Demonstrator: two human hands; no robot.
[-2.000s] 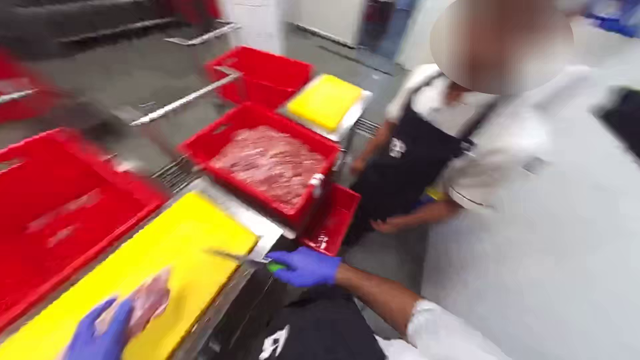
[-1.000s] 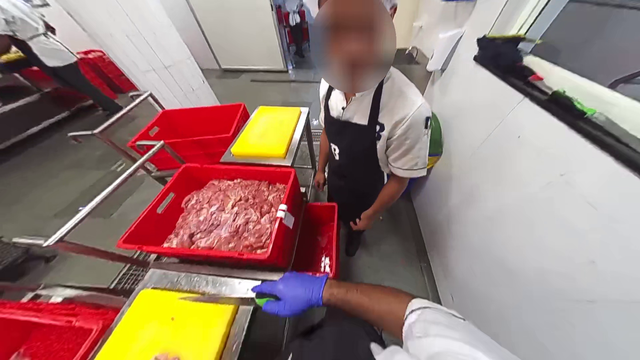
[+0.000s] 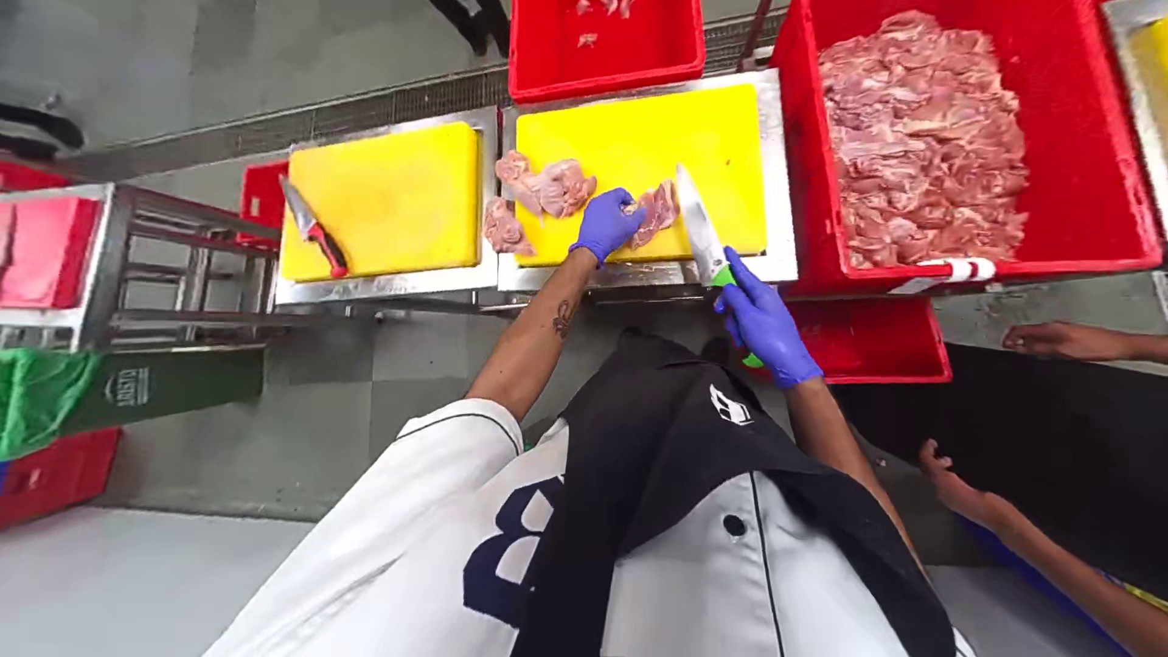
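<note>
My left hand (image 3: 610, 224), in a blue glove, grips the left end of a piece of raw meat (image 3: 656, 214) that lies on a yellow cutting board (image 3: 639, 128). My right hand (image 3: 762, 315), also gloved in blue, is closed around the green handle of a knife (image 3: 701, 224). Its blade points up and left over the board, just right of that piece. More raw meat pieces (image 3: 558, 187) lie at the board's left side, one of them (image 3: 505, 228) partly over the edge.
Left stands a second yellow board (image 3: 383, 201) bearing a red-and-black-handled knife (image 3: 313, 226). A red crate (image 3: 1058, 137) of raw meat is at right, another crate (image 3: 607, 59) behind the board, a lower one (image 3: 871, 338) beneath. A co-worker's hands (image 3: 976, 497) show at right.
The view has swung down and left onto the boards. My right hand, still holding the knife, is now beside the meat piece that my left hand grips.
</note>
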